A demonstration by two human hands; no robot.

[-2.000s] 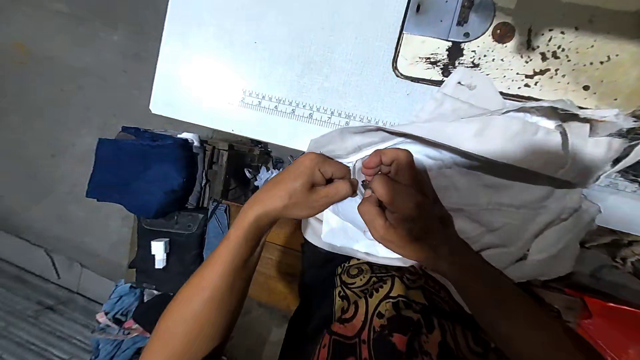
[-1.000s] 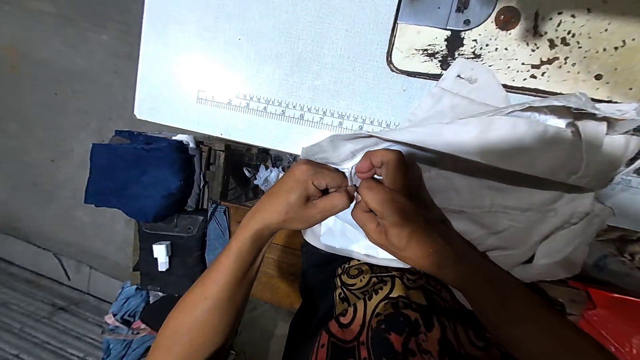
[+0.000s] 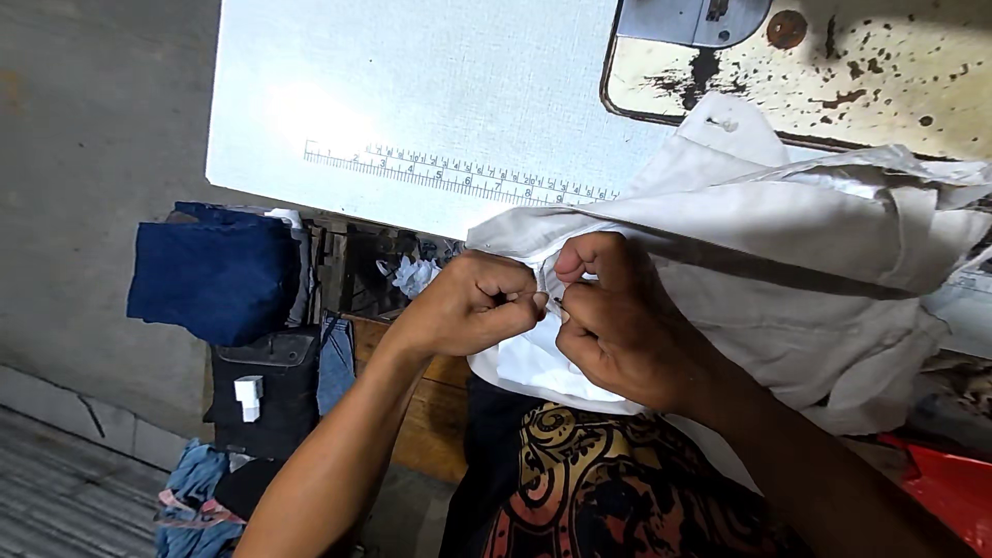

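Observation:
A light grey-white cloth garment (image 3: 775, 232) lies bunched over the table's near edge and hangs toward my lap. My left hand (image 3: 484, 304) pinches a narrow edge of it between thumb and curled fingers. Close on its right, my right hand (image 3: 616, 322) grips the same part of the garment, with a small dark thing at its fingertips that is too small to name. A short strip of the fabric shows between the two hands. The garment's pointed tab with a buttonhole (image 3: 725, 124) reaches up onto the sewing machine's bed.
The white tabletop (image 3: 434, 93) bears a printed ruler scale (image 3: 465, 177). At the upper right is the worn cream sewing machine bed (image 3: 868, 70) with a metal plate (image 3: 690, 19). Folded dark blue cloth (image 3: 209, 275), a black bag (image 3: 267, 411) and jeans (image 3: 190, 496) lie left. Something red (image 3: 945, 488) is lower right.
Both hands stay close together on the garment. A small gap between their fingertips shows now, where one second ago they nearly met.

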